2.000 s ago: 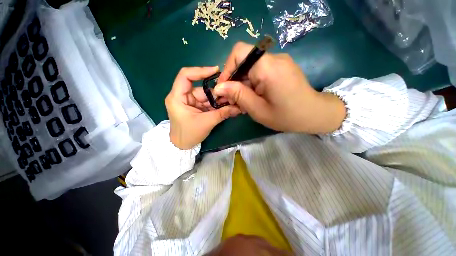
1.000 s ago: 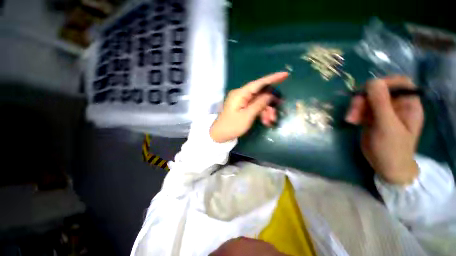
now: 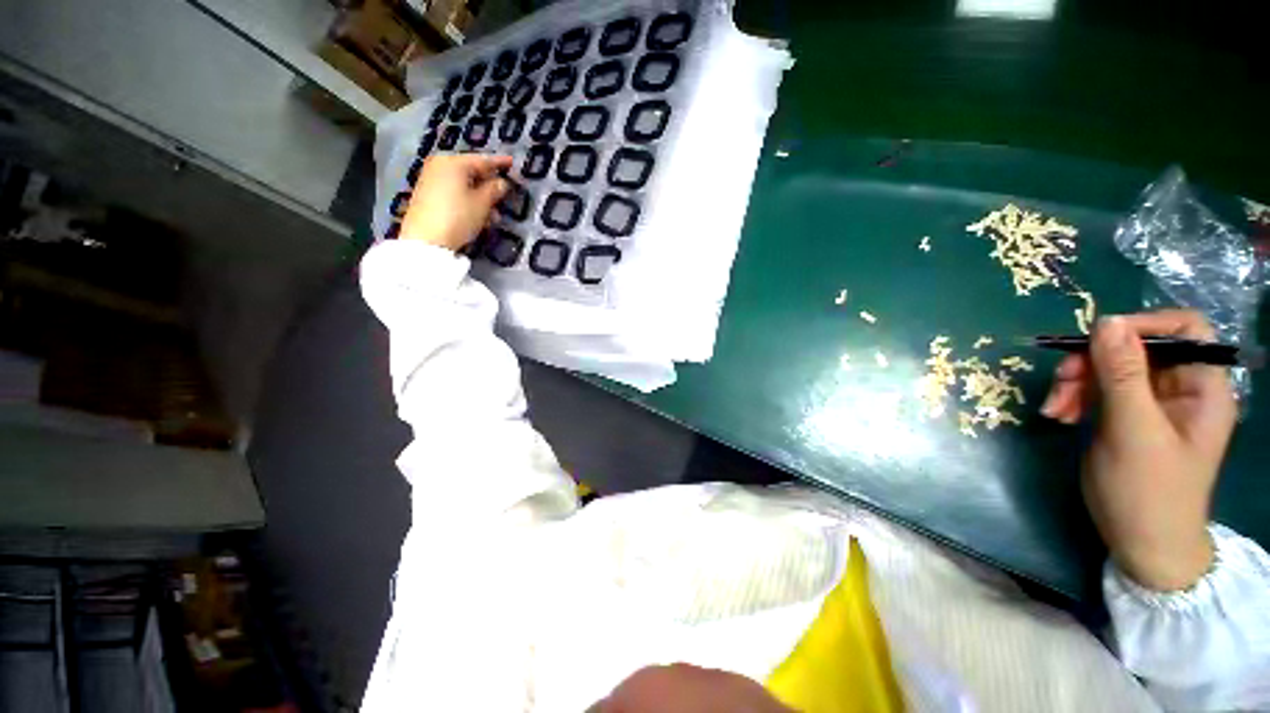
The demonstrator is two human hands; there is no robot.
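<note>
My left hand (image 3: 456,199) is over the white sheet (image 3: 696,209) at the upper left. Its fingertips are closed on a black frame (image 3: 510,181) among the rows of frames; the fingers partly hide it. My right hand (image 3: 1159,446) is at the right, over the green bench, and holds slim dark tweezers (image 3: 1163,348) like a pen. Their pointed tip points left, just above a loose group of small cream parts (image 3: 975,387). A second, denser cream pile (image 3: 1028,248) lies farther back, with a few dark slivers at its edge.
A crinkled clear bag (image 3: 1195,251) lies at the right, behind my right hand. A few stray cream parts (image 3: 866,316) lie left of the piles. Cardboard boxes (image 3: 383,49) stand beyond the sheet. Grey floor (image 3: 334,488) shows at the lower left.
My left hand has moved left from over the bench to the rows on the sheet. My hands have parted; the right still holds the tweezers. The view has turned left.
</note>
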